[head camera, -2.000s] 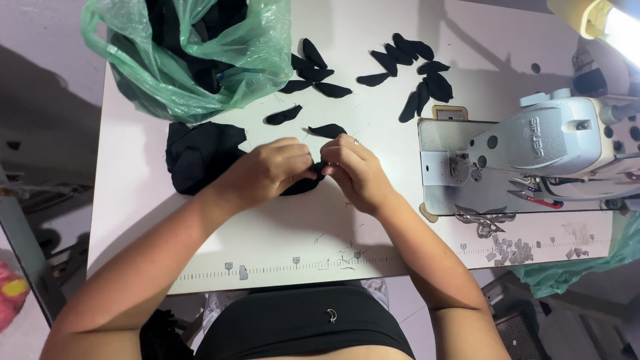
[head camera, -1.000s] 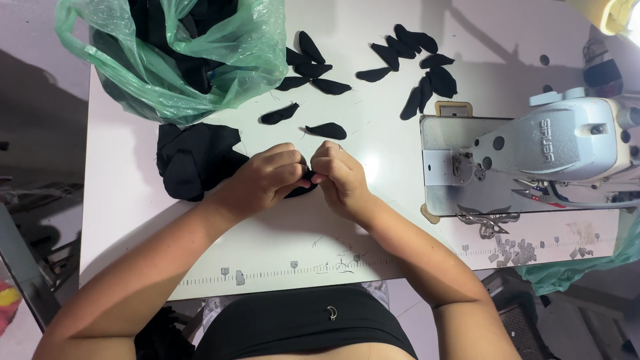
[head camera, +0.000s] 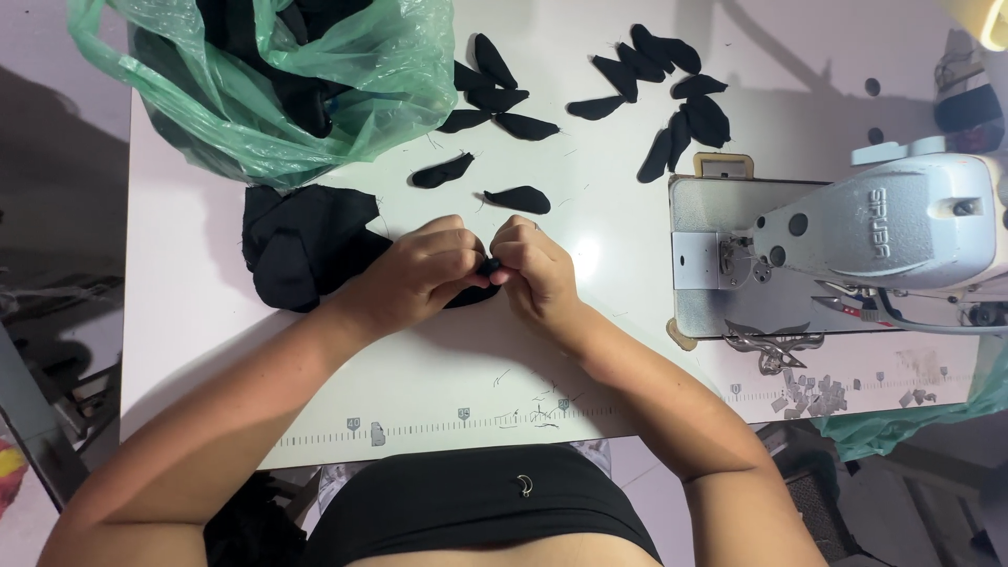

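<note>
My left hand (head camera: 429,268) and my right hand (head camera: 535,268) meet over the white table, fingers closed on a small black fabric piece (head camera: 490,266) pinched between them. Most of that piece is hidden by the fingers. Black cloth (head camera: 472,297) shows below the left hand. A heap of black fabric pieces (head camera: 307,244) lies left of my left hand, partly under it. Just beyond the hands lie a teardrop-shaped black fabric piece (head camera: 517,199) and another, somewhat twisted one (head camera: 442,171).
A green plastic bag (head camera: 378,94) of black fabric stands at the back left. Several black pieces (head camera: 525,126) lie beside it, with more (head camera: 707,120) farther right. At right are a Siruba sewing machine (head camera: 890,224), metal thread snips (head camera: 772,345) and small grey scraps (head camera: 815,396).
My hands stay together at the black piece, with only small shifts of the fingers. The loose pieces and the bag lie as before.
</note>
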